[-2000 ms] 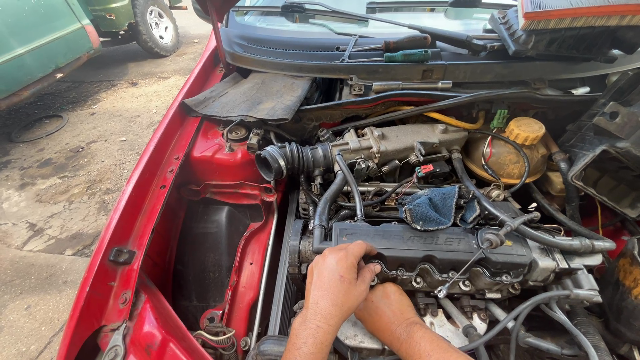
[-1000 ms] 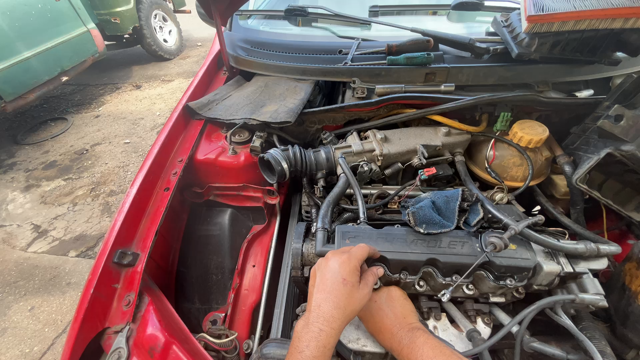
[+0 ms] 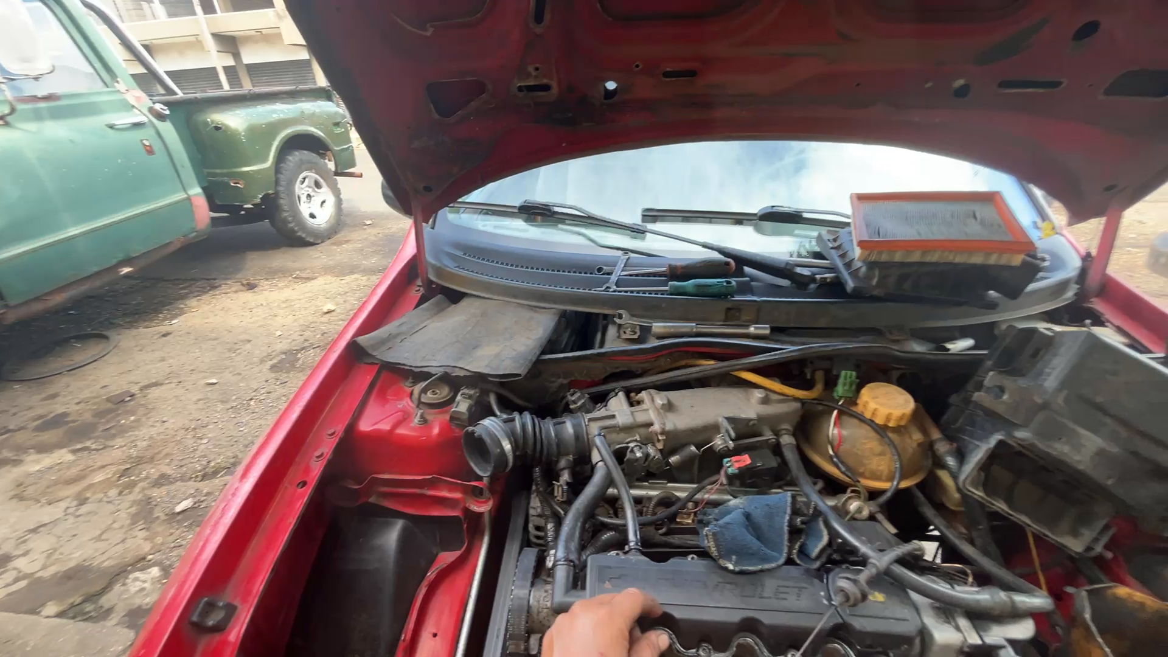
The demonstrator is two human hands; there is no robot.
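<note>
My left hand (image 3: 604, 628) rests at the front left edge of the black plastic valve cover (image 3: 739, 598), fingers bent; whether it grips anything beneath them cannot be told. My right hand is out of the frame. A blue cloth rag (image 3: 746, 531) lies on the rear edge of the cover. Behind it are a metal intake manifold (image 3: 698, 415) and a ribbed black rubber intake hose (image 3: 529, 443) with its end uncovered. A metal T-handled tool (image 3: 853, 589) stands over the right part of the cover.
The raised red hood (image 3: 730, 100) hangs overhead. Screwdrivers, one with a green handle (image 3: 703, 288), lie on the cowl, near an orange-framed air filter (image 3: 944, 224). A socket extension (image 3: 712, 330) lies below. A coolant tank (image 3: 849, 447) and black air filter box (image 3: 1058, 438) sit right.
The view has tilted upward, bringing in the hood. My right hand, which was beside the left at the front of the valve cover, has left the view. The left stays by the cover.
</note>
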